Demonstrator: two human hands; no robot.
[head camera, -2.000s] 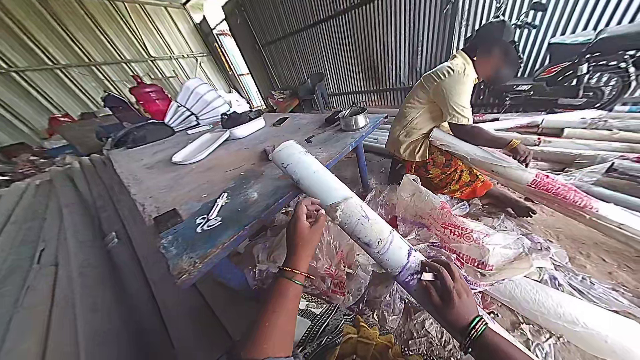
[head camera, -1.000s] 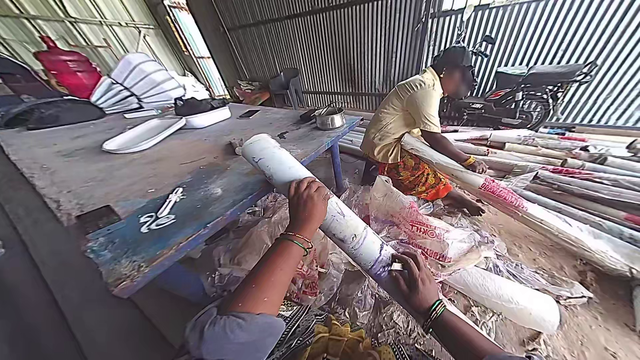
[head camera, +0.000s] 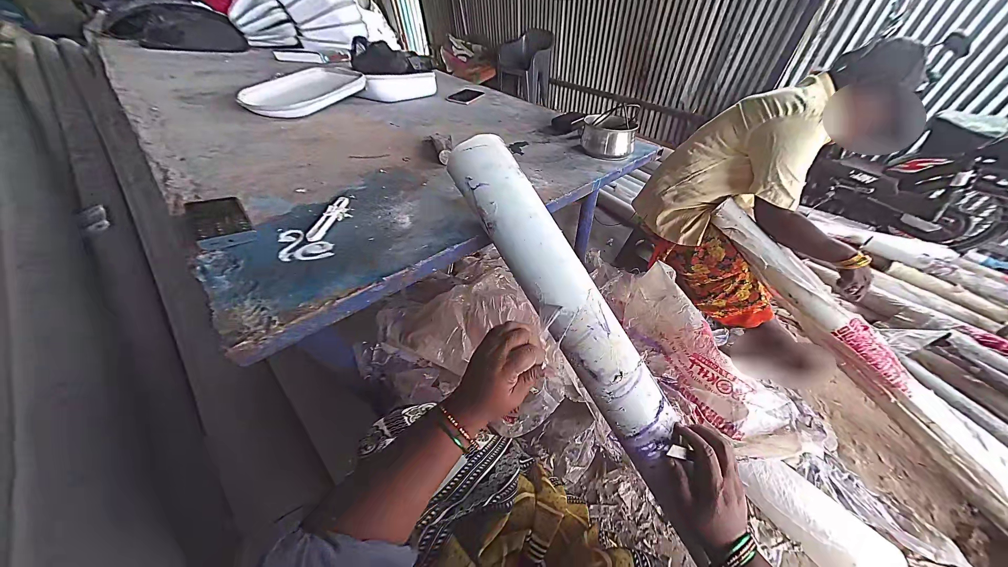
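Note:
A long pale cylindrical roll (head camera: 551, 268) with scuffed purple-blue marks leans across the near edge of the table, its lower end hidden beneath my right hand. My right hand (head camera: 709, 480) lies on that lower part, a small flat white piece (head camera: 677, 452) pinched in its fingers against the surface. To the left of the roll, my left hand (head camera: 508, 374) is raised with fingers curled, off the roll; whether thin clear film is between the fingertips cannot be told. Crumpled clear plastic wrap (head camera: 441, 323) lies under and behind the hands.
The worn blue table (head camera: 378, 189) holds white twisted strips (head camera: 315, 232), a white tray (head camera: 303, 90), a phone (head camera: 465, 96) and a metal pot (head camera: 609, 138). At right a person (head camera: 748, 165) bends over a wrapped roll (head camera: 827, 315). More long rolls and a motorcycle (head camera: 890, 181) are beyond.
My left hand touched the roll one second ago and is now off it, nearer to me. My right hand stays at the lower part. The view has shifted.

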